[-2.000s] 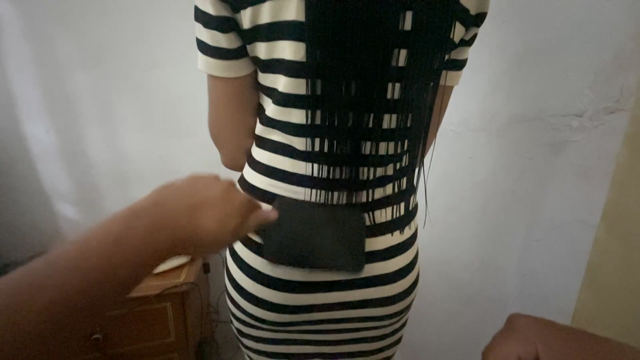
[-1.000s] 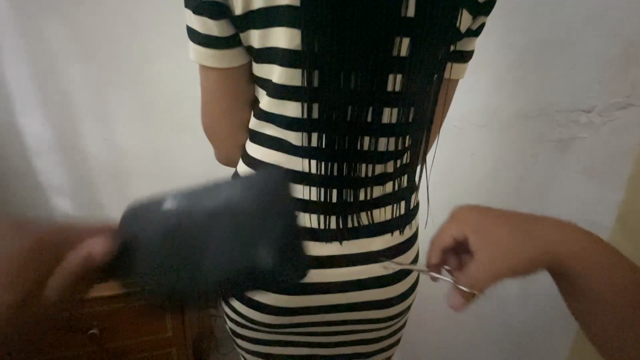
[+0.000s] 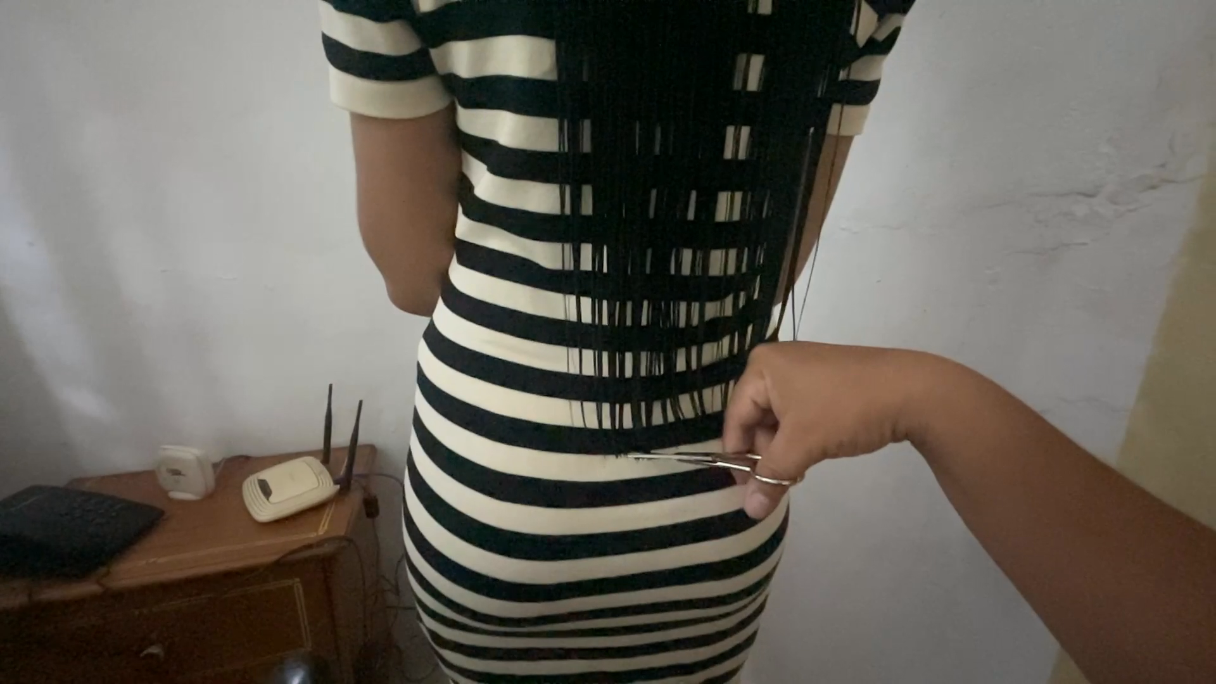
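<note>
My right hand (image 3: pixel 822 413) holds a pair of metal scissors (image 3: pixel 708 460) by the finger loops, blades pointing left. The blade tips lie close to the lower ends of long, straight black hair (image 3: pixel 665 237), at the back of a person in a black and cream striped dress (image 3: pixel 551 456). Whether the blades are closed on any strands I cannot tell. The hair hangs in thin, separate strands, with a few longer ones at the right side. My left hand is out of view.
At the lower left stands a wooden cabinet (image 3: pixel 228 522) with a white router (image 3: pixel 290 488) with two antennas, a small white device (image 3: pixel 185 472) and a flat black object (image 3: pixel 76 527) on top. Cables hang beside it. A pale wall (image 3: pixel 969 190) is behind the person.
A flat black object was in my left hand one second ago; that hand has left the view. My right hand has moved left with the scissors, towards the hair ends.
</note>
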